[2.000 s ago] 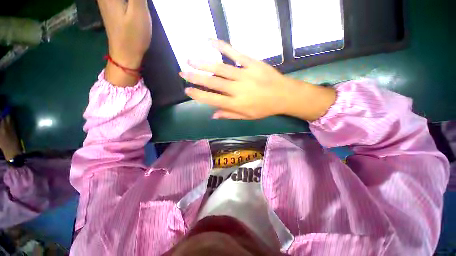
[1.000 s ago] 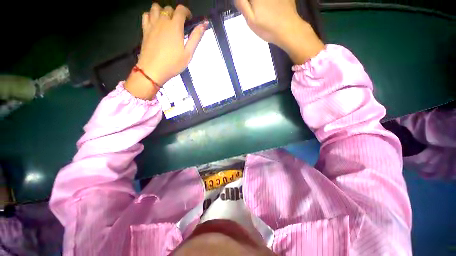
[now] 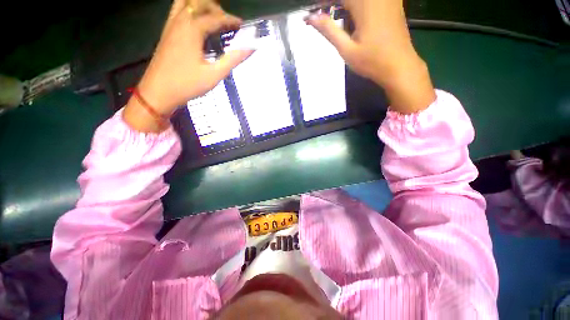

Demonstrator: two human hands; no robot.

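Note:
Three smartphones with white screens lie side by side in a black tray (image 3: 294, 134): a left phone (image 3: 215, 119), a middle phone (image 3: 262, 94) and a right phone (image 3: 322, 75). My left hand (image 3: 184, 59) is over the upper end of the left phone, its thumb reaching over the middle phone. My right hand (image 3: 381, 47) is at the tray's right side, its thumb over the upper end of the right phone. Both hands have their fingers apart and hold nothing. The upper fingertips of my right hand are cut off by the top edge.
The tray lies on a glossy dark green bench (image 3: 500, 94). A metal rail (image 3: 481, 30) runs behind at the right. A wrapped post (image 3: 47, 84) is at the far left. Another person's pink sleeve (image 3: 544, 187) shows at the right edge.
Both thumbs have shifted over the screens since the last frame. Earlier my right hand lay across the phones' lower ends; now it is at the upper right. The left phone's screen shows different content.

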